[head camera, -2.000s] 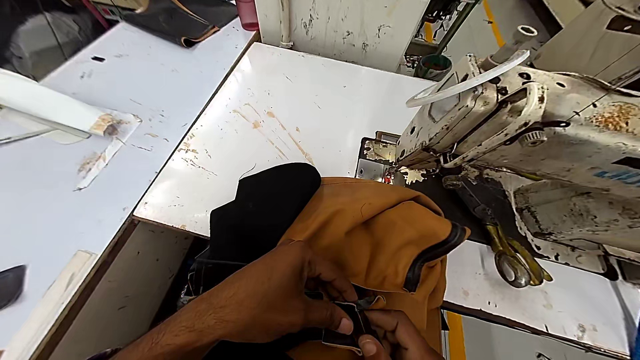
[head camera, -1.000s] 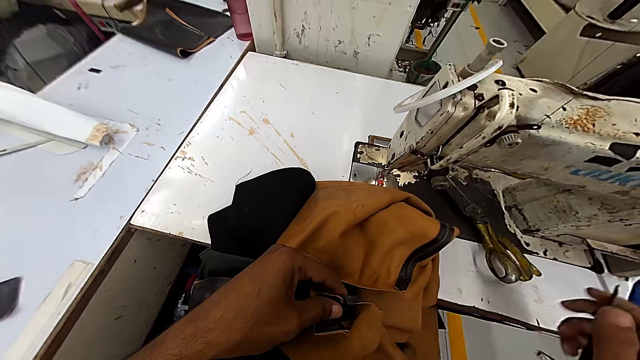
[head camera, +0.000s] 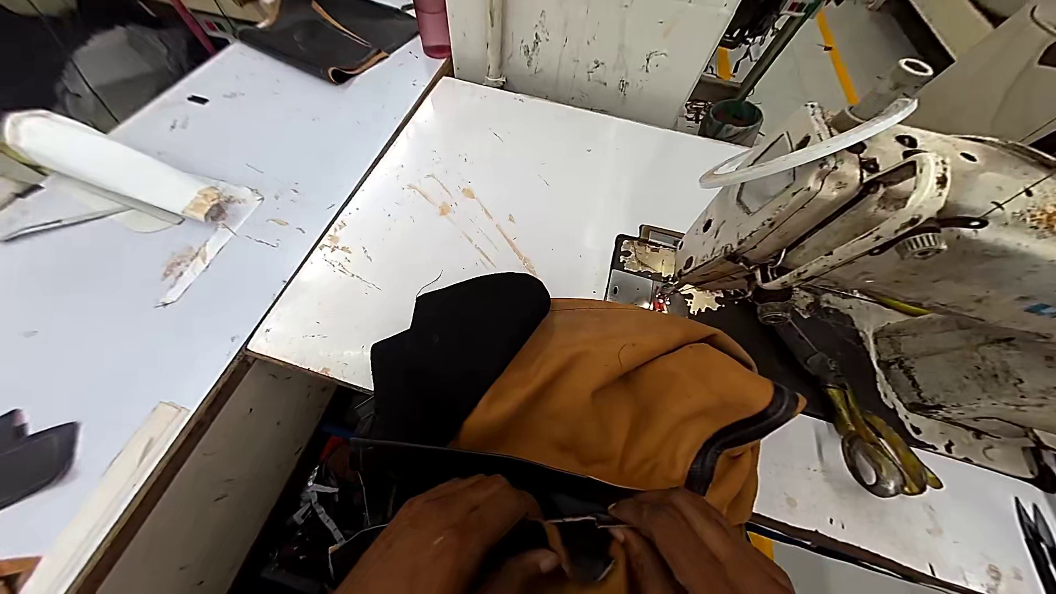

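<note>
An orange-brown piece with black trim [head camera: 610, 379], fabric or leather, lies over the front edge of the white sewing table, and a black panel [head camera: 462, 346] spreads at its left. At the bottom of the head view my left hand [head camera: 462, 528] grips the dark edge of the piece. My right hand [head camera: 685, 536] pinches the same edge just to the right, the fingertips of both hands close together. A worn white industrial sewing machine [head camera: 866, 223] stands at the right, its needle area beyond the piece. Part of the fingers is hidden by the folds.
Yellow-handled scissors [head camera: 883, 454] lie beside the machine; a dark pointed tool [head camera: 1035, 532] is at the right edge. On the left table [head camera: 280, 115] are a white roll-like piece [head camera: 107, 161] and dark leather pieces [head camera: 330, 37]. Scraps [head camera: 318, 511] fill a gap below the table edge.
My right hand, out at the far right one second ago, is back at the piece beside my left hand. The dark pointed tool now lies at the right edge.
</note>
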